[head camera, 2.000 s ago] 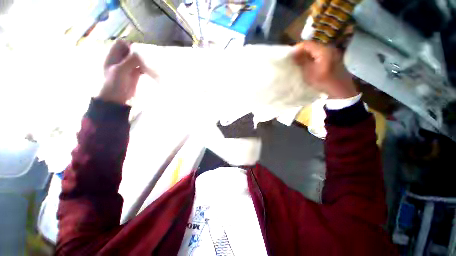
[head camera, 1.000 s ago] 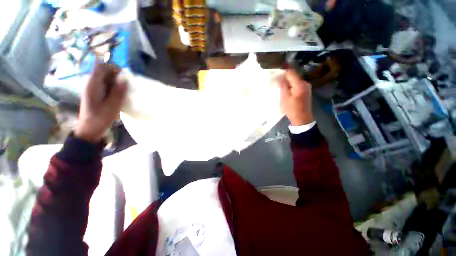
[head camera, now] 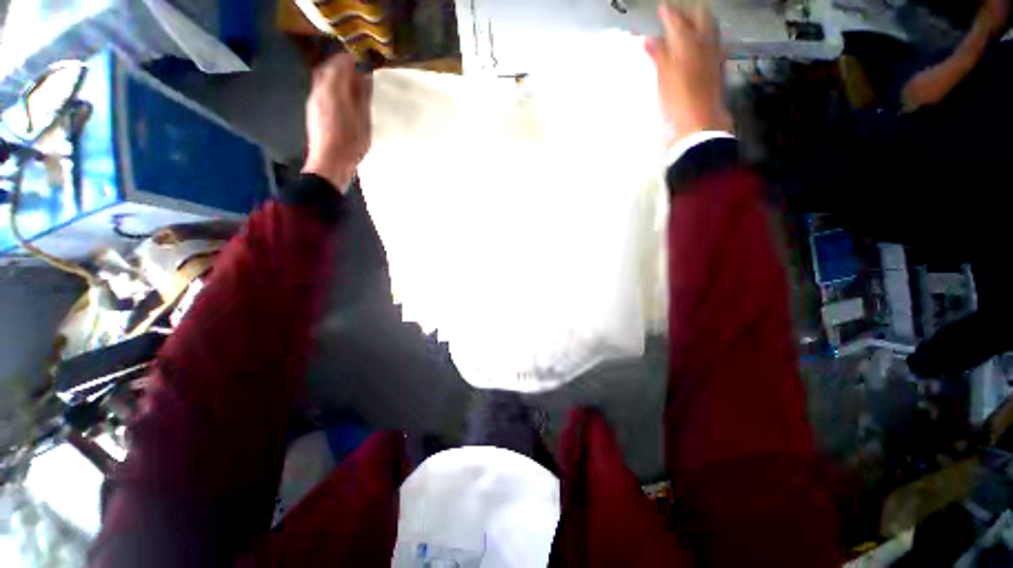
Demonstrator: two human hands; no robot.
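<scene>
A white fabric piece (head camera: 517, 222) hangs spread between my two hands, bright and overexposed, with its lower edge curved and loose above the grey floor. My left hand (head camera: 339, 120) grips its upper left corner. My right hand (head camera: 691, 75) is at its upper right corner, raised near the top of the picture, and grips it there. The fingertips of both hands are partly lost in blur and glare.
A blue-sided bench (head camera: 189, 150) with cords on top stands at left. An orange-brown striped stack (head camera: 358, 24) and a white surface (head camera: 766, 28) lie beyond the cloth. Another person's arm (head camera: 958, 61) shows at upper right. Mixed items lie at lower left.
The view has swung right, away from the white table. The cloth, first held out over the table, now hangs down between my hands over the floor. Both hands still hold it.
</scene>
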